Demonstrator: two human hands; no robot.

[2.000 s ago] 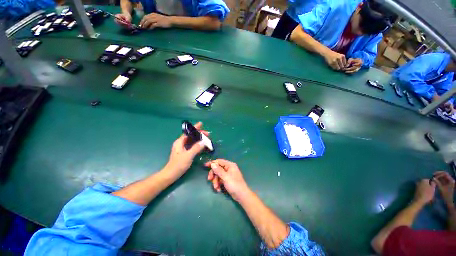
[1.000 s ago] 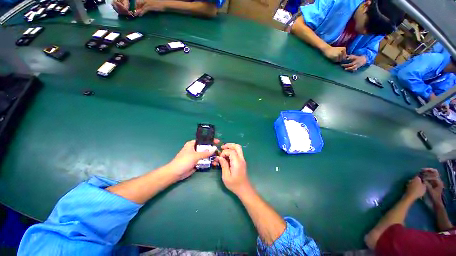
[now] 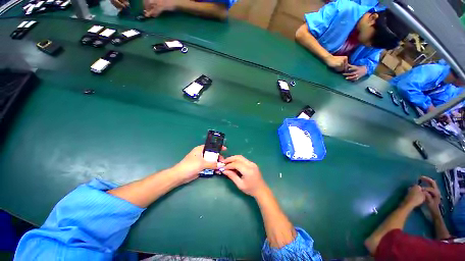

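Observation:
A black mobile phone (image 3: 214,144), back side up with a white rectangle on its lower half, is upright in my left hand (image 3: 194,164). My left fingers and thumb close around its lower part and hide some of it. My right hand (image 3: 246,173) is at the phone's lower right edge, thumb and fingertips pinched together on a tiny pale piece (image 3: 221,166), possibly a strap loop. The fingertips partly hide it. A blue parts bin (image 3: 320,148) with a heap of loose white loops (image 3: 302,142) stands right of my hands.
Phones (image 3: 197,87) lie spread along the green bench (image 3: 127,132), some with a pale ring beside them. A black tray (image 3: 13,94) is at the left edge. A small dark piece (image 3: 89,92) lies left. Workers in blue sit across; dark-red sleeves (image 3: 408,247) are at right.
The phone, tilted in my left hand at first, is now upright with its back up. My right hand has moved up against its lower right edge. The view has shifted slightly.

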